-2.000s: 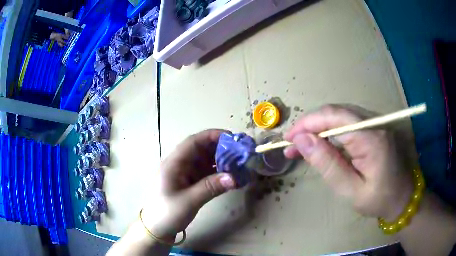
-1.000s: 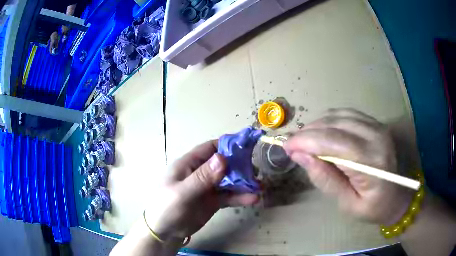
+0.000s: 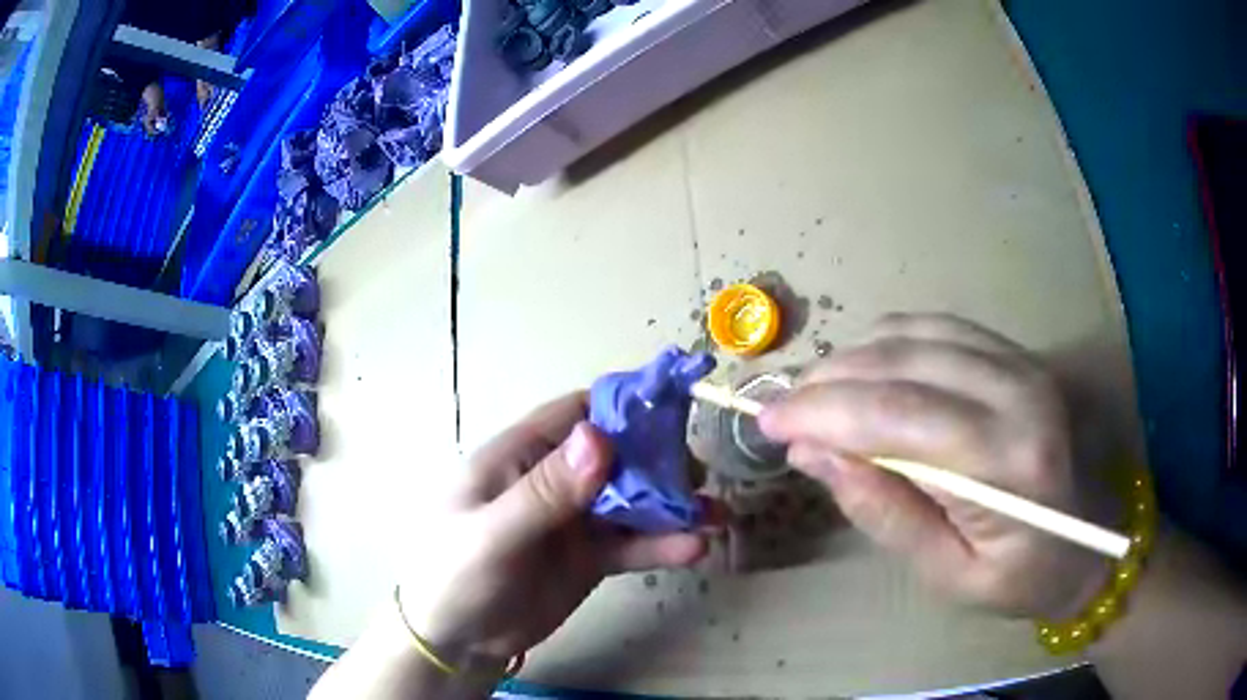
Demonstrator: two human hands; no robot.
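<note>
My left hand (image 3: 527, 527) holds a purple body piece (image 3: 643, 445), with its narrow neck end up. My right hand (image 3: 930, 458) holds a thin pale applicator stick (image 3: 1012, 510) between thumb and fingers. The stick's tip is at the body's upper right edge; whether it touches is hard to tell. Below the tip, the clear round glue cup (image 3: 739, 431) stands on the cardboard, partly hidden by my right fingers. The orange cap (image 3: 744, 319) lies just behind the cup.
Assembled figurines (image 3: 280, 424) stand in rows at the left. Loose purple body pieces (image 3: 356, 144) are heaped at the back left. A pale tub (image 3: 588, 116) holds dark caps (image 3: 540, 34). Blue trays (image 3: 96, 492) are at far left. A dark flat object (image 3: 1221, 274) lies at right.
The purple body has turned more upright in my left hand since the oldest frame. The rear end of the stick has swung down, and its tip has moved up to the neck end.
</note>
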